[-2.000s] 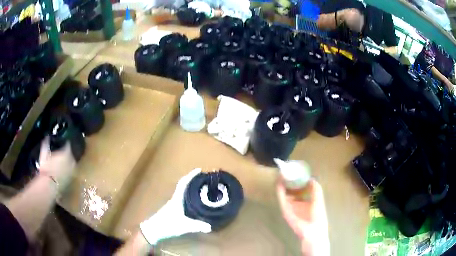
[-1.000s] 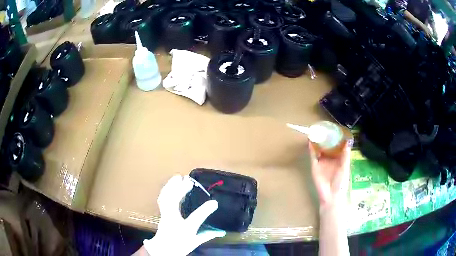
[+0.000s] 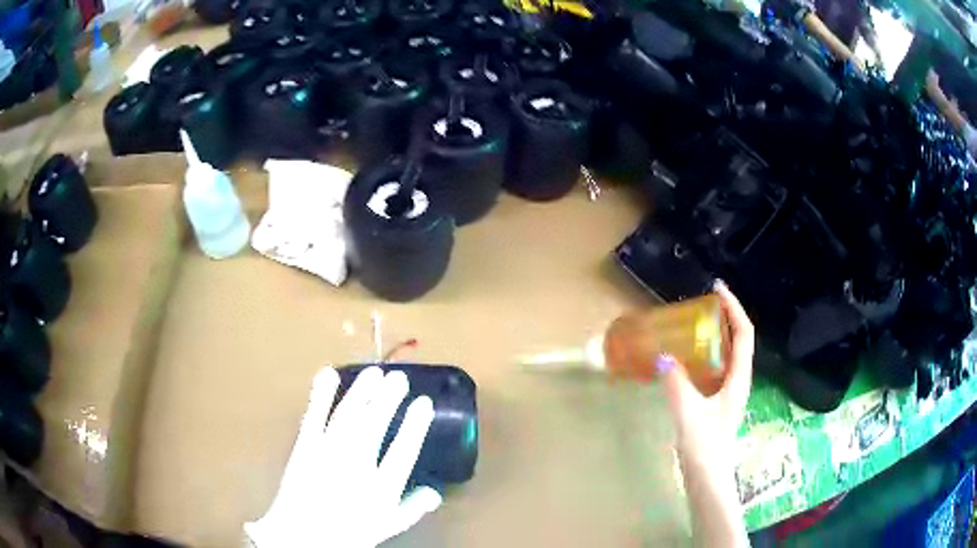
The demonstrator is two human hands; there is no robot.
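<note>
A black speaker housing point(image 3: 455, 423) lies on its side on the brown cardboard sheet point(image 3: 289, 332). Thin red and white lead wires point(image 3: 399, 349) stick out at its far side. My left hand point(image 3: 359, 460), in a white knit glove, rests on top of the housing with its fingers spread over it and hides much of it. My right hand point(image 3: 716, 401) is bare and grips the amber glue bottle point(image 3: 670, 340). The bottle lies nearly level in the air, its pale nozzle pointing left, to the right of the housing and apart from it.
A clear liquid bottle point(image 3: 218, 214) and a white cloth point(image 3: 305, 219) stand behind the work. Upright housings point(image 3: 402, 252) crowd the back. Loose black parts point(image 3: 739, 214) pile at the right, above a green-white sheet point(image 3: 771, 460). A cardboard tray point(image 3: 102, 353) with housings is at the left.
The housing has been turned from upright onto its side, and the gloved hand has moved on top of it. The glue bottle has tipped to nearly level. The other worker's arm at the left has gone.
</note>
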